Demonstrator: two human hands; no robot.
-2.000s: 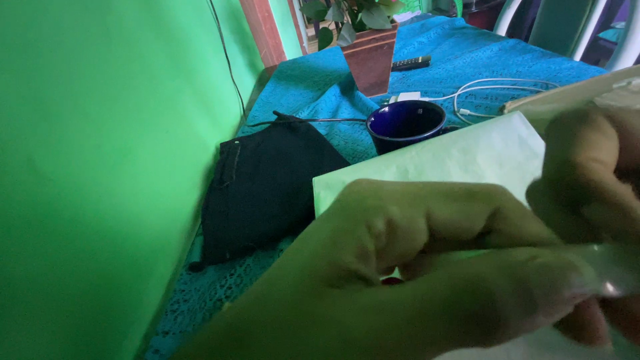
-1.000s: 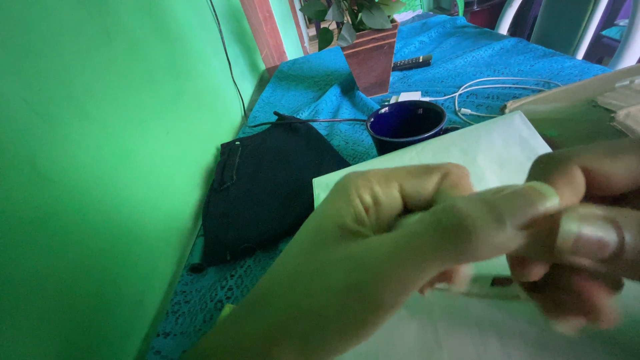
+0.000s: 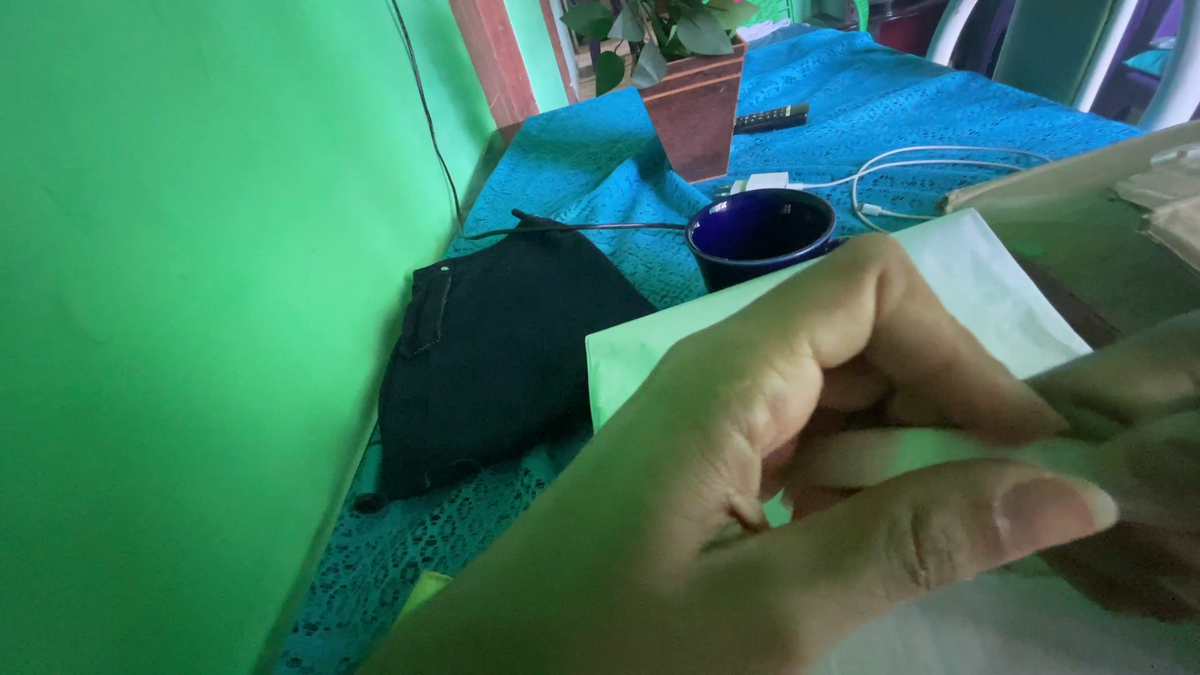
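Note:
My left hand (image 3: 806, 469) fills the lower middle of the view, thumb and index finger reaching right toward my right hand (image 3: 1125, 450), which is blurred and cut off by the right edge. The fingers of both hands meet. Something pale and blurred lies between the left thumb and index finger; whether it is an object or a finger cannot be told. Behind and below the hands lies a sheet of white paper (image 3: 984, 281). Just beyond its far edge stands a dark blue mug (image 3: 761, 230).
Folded black cloth (image 3: 506, 347) lies left of the paper, beside the green wall (image 3: 187, 281). Farther back on the blue lace tablecloth (image 3: 891, 103) are a wooden planter (image 3: 694, 117), a remote control (image 3: 773, 118) and a white charger (image 3: 769, 182) with its cable. Brown cardboard (image 3: 1106, 216) sits at right.
My left thumb and index finger have moved apart, with the thumb now lower. My right hand has shifted toward the right edge.

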